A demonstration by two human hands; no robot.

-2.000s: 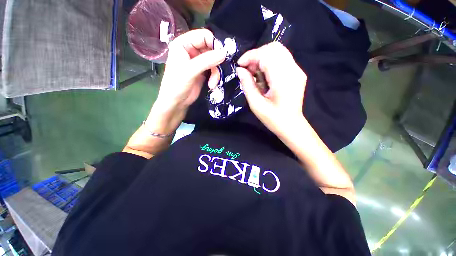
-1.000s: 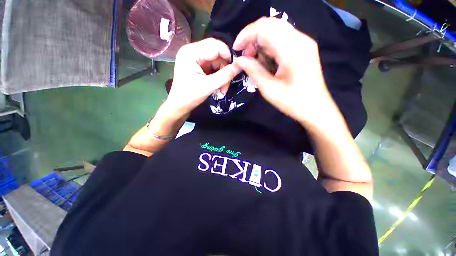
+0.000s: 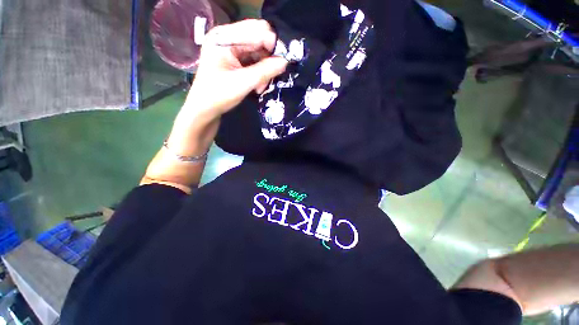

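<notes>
A black garment lies bundled over my lap. Its lining with white flower-like shapes shows as a curved strip in the middle. My left hand is at the strip's left side, thumb and fingers pinching its edge. No needle or small fastening can be made out at the fingertips. My right hand is out of the picture; only its forearm shows at the lower right, cut off by the right edge.
A reddish mesh-like waste basket stands beyond my left hand. A grey cloth-covered table or bin is at the upper left, blue crates at the lower left. A blue-edged frame is at the upper right.
My right hand has left the fingertips of my left hand and swung out to the right, out of the picture. The printed lining now shows more widely. My left hand has moved slightly up and left.
</notes>
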